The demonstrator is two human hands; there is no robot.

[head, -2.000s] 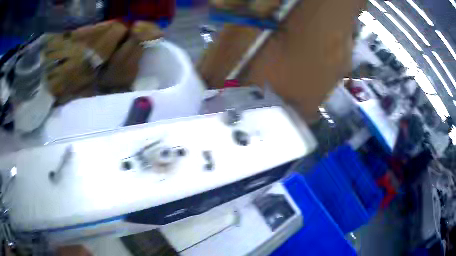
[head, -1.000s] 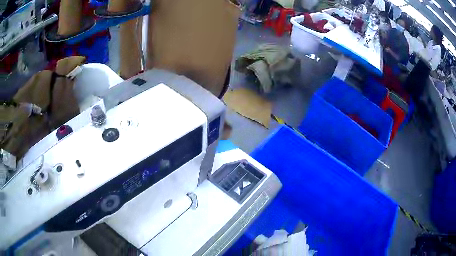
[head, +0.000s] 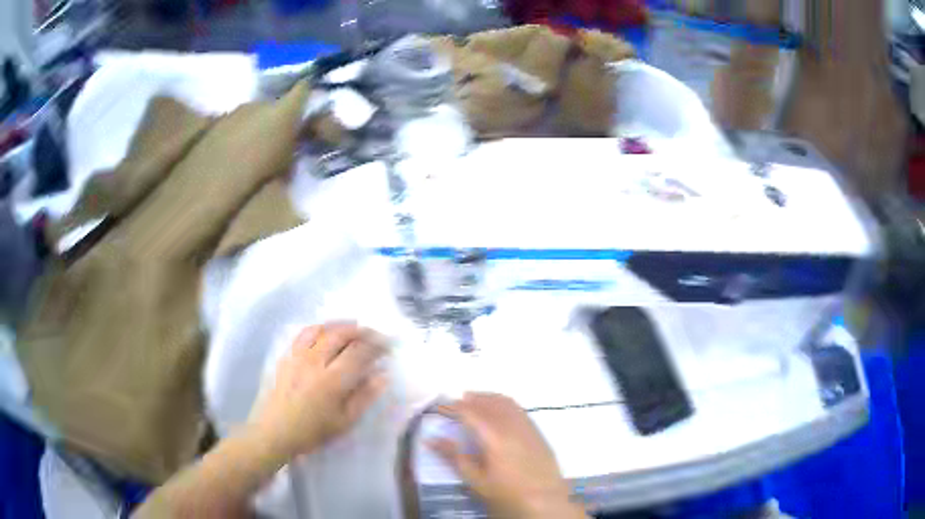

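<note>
A garment panel, pale side up (head: pixel 289 289), lies in front of the needle area of the white sewing machine (head: pixel 568 203). Its brown side (head: pixel 152 264) spreads over the left of the table. My left hand (head: pixel 325 390) is bare and presses flat on the pale cloth, fingers bent. My right hand (head: pixel 502 451) is bare and holds the folded edge of the cloth between thumb and fingers, below the presser foot (head: pixel 465 332). The frame is blurred, so the exact fingertip contact is unclear.
A black phone-like rectangle (head: pixel 641 370) lies on the machine bed right of my hands. A blue bin (head: pixel 842 456) stands at the right, beyond the table edge. Brown pieces (head: pixel 522 81) are heaped behind the machine head.
The view has swung left from the bins and the machine's right end to the needle area. Both my hands and the large garment panel are now in view.
</note>
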